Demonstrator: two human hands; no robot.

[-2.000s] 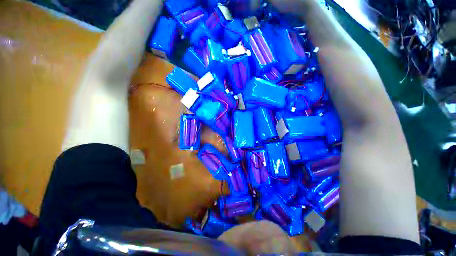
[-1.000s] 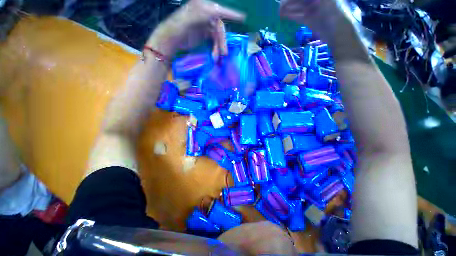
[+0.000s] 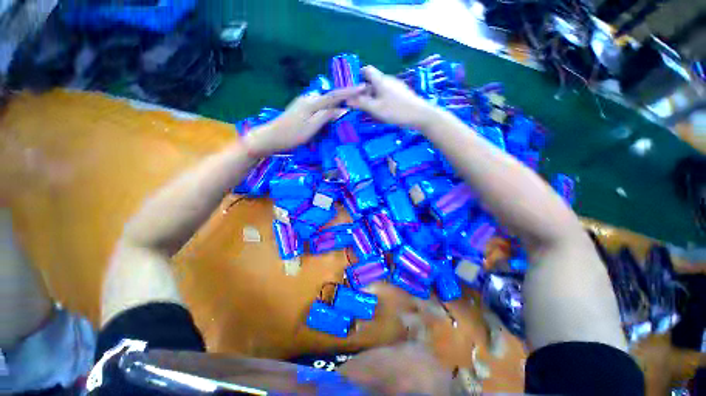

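A heap of shiny blue battery packs with purple-pink stripes [image 3: 352,164] lies in front of me, between my forearms. My left hand [image 3: 298,124] is over its far left part, fingers stretched to the right. My right hand [image 3: 387,97] reaches in from the right, and its fingertips meet or nearly meet those of my left hand. One upright pack [image 3: 344,71] stands right at the fingertips; whether either hand grips it is unclear. Two packs [image 3: 330,318] lie apart at the near edge. Pale square pads [image 3: 323,201] show on some packs.
The orange bench top [image 3: 101,178] extends left, with pale scraps [image 3: 251,233]. A dark green surface [image 3: 255,66] runs behind the heap and to the right. Dark round units [image 3: 507,298] lie near my right forearm. Wired parts [image 3: 573,58] are at the far right. A person's sleeve is at the left edge.
My hands have come together over the heap's far side; one second ago they were apart. The camera view has shifted, and more green surface shows behind the packs.
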